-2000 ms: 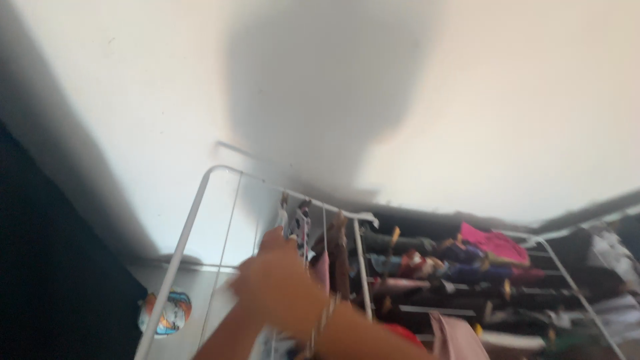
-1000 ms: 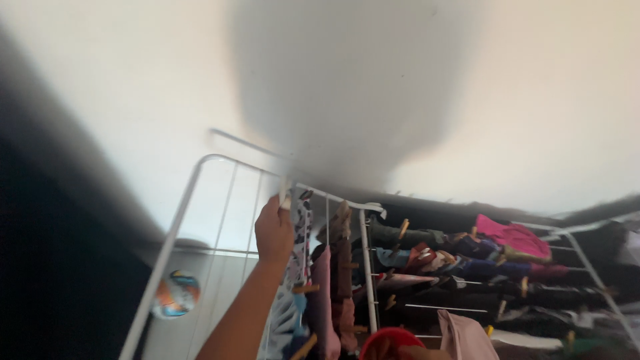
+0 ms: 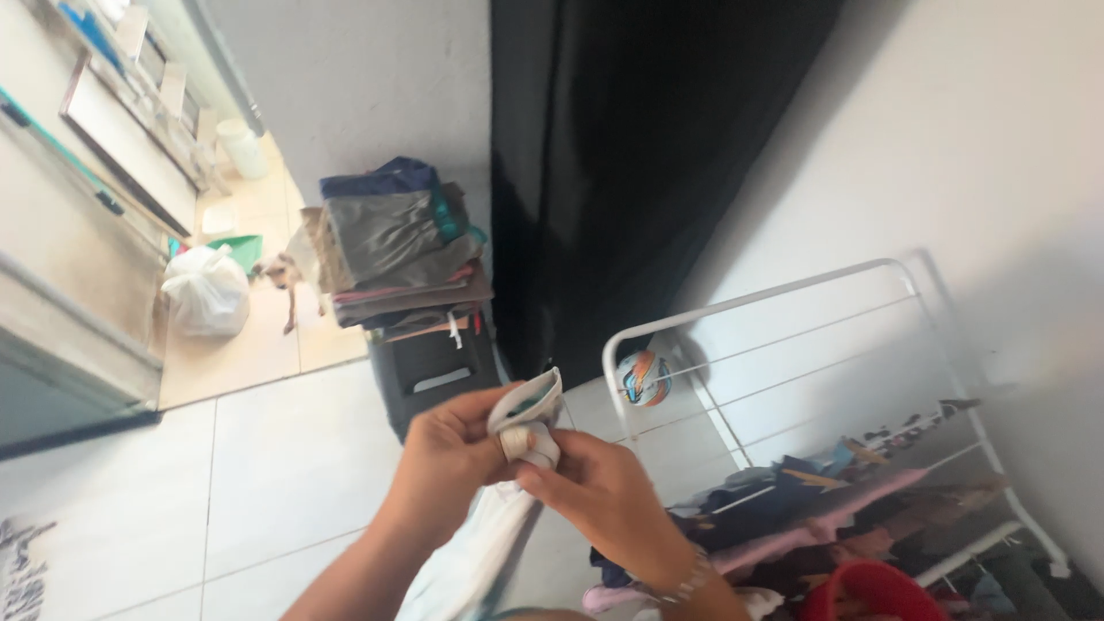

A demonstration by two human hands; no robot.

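Note:
Both hands meet low in the middle of the view, gripping a white garment (image 3: 500, 535) by its pale bunched edge. My left hand (image 3: 453, 457) pinches the folded cloth from the left, thumb on top. On the right side of the same cloth, my right hand (image 3: 604, 487) closes its thumb and fingers; a bracelet circles that wrist. The garment hangs down below the hands, its lower part cut off by the frame. A white metal drying rack (image 3: 750, 302) holding clothes and wooden pegs stands to the right.
Folded clothes (image 3: 388, 233) are stacked on a black plastic chair (image 3: 440, 371). A red bucket (image 3: 871, 591) is at the lower right, a ball (image 3: 643, 378) behind the rack. Beyond the doorway are a white plastic bag (image 3: 205, 291) and a small dog (image 3: 285, 276).
The view has swung left. A hand that was at the rack's bars is away from them, and both hands are now together on the white garment.

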